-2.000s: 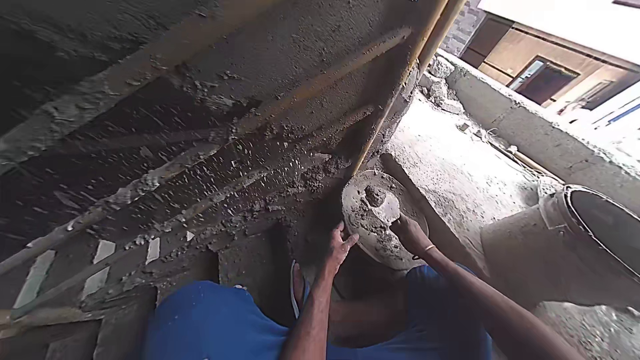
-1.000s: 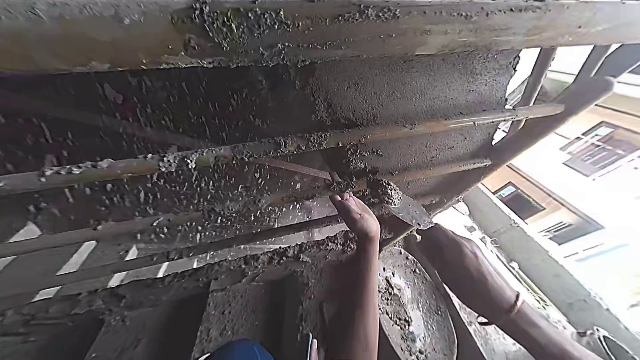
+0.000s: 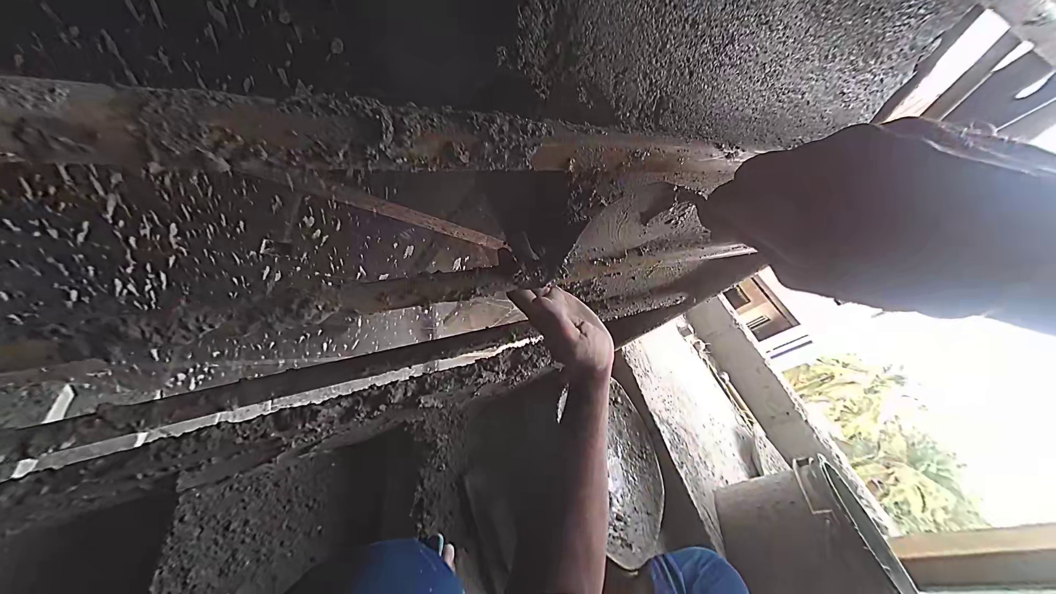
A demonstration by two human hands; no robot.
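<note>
My left hand (image 3: 573, 330) is raised at the middle against a mortar-crusted rail (image 3: 429, 289). Its fingertips meet a dark shape there, and whether they grip it cannot be told. My right hand (image 3: 784, 206) reaches in from the right, dark and large in view, closed around a trowel (image 3: 672, 206) whose handle is hidden. The trowel is close to the rough mortared surface between two rails. Below, partly behind my left forearm, a round pan (image 3: 635, 487) holds wet mortar.
A long upper rail (image 3: 462, 144) caked with mortar crosses the view. A bucket (image 3: 792, 528) stands at the lower right, near a low concrete wall (image 3: 759, 379). My knees in blue cloth are at the bottom, above mortar-covered steps (image 3: 247, 520).
Both hands were at the pan two seconds ago, then rose to the rails. Since one second ago my right hand has moved up beside the upper rail; the mortar lump then on the trowel no longer shows.
</note>
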